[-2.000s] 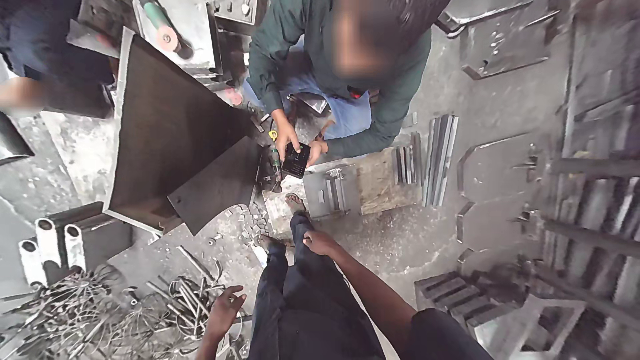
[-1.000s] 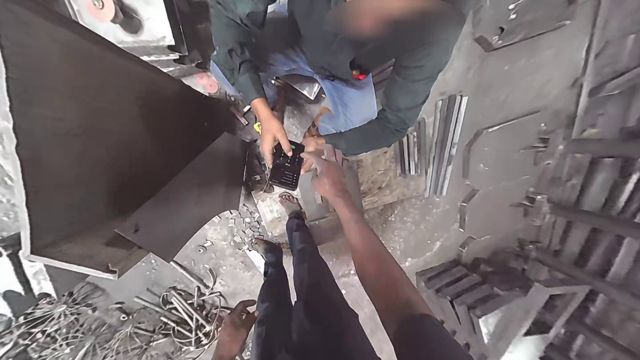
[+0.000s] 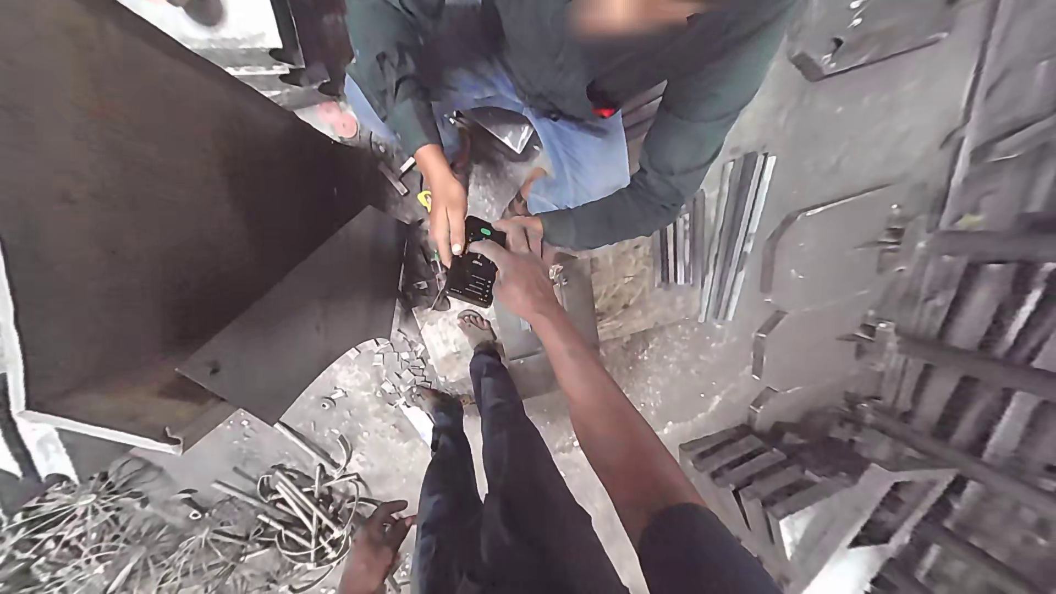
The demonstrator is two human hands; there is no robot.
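Note:
A black smartphone [image 3: 473, 272] with a lit screen is held up by a co-worker in a dark green shirt, who sits opposite me; that person's hands are at its upper end and sides. My right hand [image 3: 521, 279] reaches forward to the phone's right side, a finger extended over the screen; whether it touches is hard to tell. It does not hold the phone. My left hand [image 3: 377, 540] hangs low beside my left leg, fingers loosely curled and apart, holding nothing, close to a pile of thin metal rods [image 3: 301, 503].
Large dark sheet-metal panels [image 3: 165, 181] fill the left. Metal bars [image 3: 738, 235] lie on the floor right of the co-worker. Small metal offcuts [image 3: 400, 367] are scattered near my feet. Stacked steel sections [image 3: 742, 470] and a rack of bars [image 3: 982, 363] stand at the right.
My right hand has moved forward from near my legs to the phone, and its finger now lies over the screen. The view has moved closer to the co-worker.

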